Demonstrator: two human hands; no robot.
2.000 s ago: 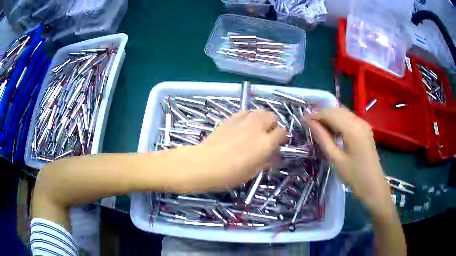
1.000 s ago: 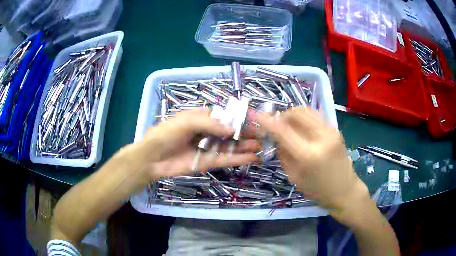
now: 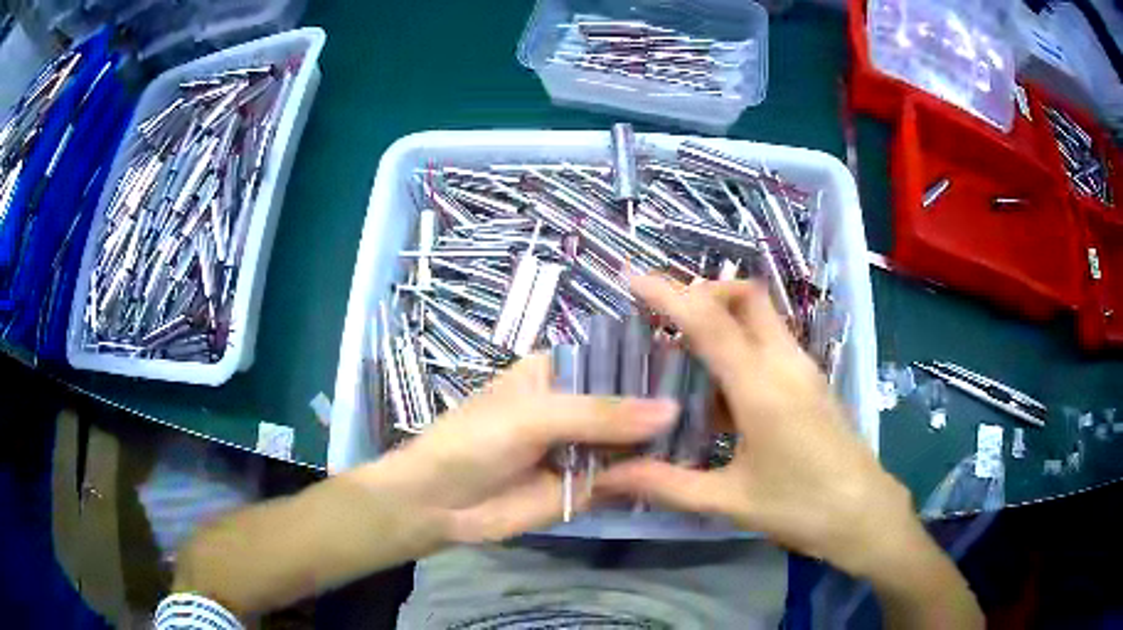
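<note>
A bunch of silver cylinder units is held side by side over the front middle of the main bin. Thin pins point down from the bunch toward me. My left hand is closed around the bunch, its thumb across the front. My right hand is at the right side of the bunch, fingers above and thumb below, gripping units at that end. Both hands are somewhat blurred. The main bin is heaped with loose silver units and thin red wires. One unit leans upright against its far side.
A small clear box with units lies beyond the main bin. A long white side bin and blue trays are left. A red parts box, tweezers and small white scraps are right.
My left hand was open palm-up with loose units a second ago and is now closed around a bunch. My right hand has come in against the bunch's right side.
</note>
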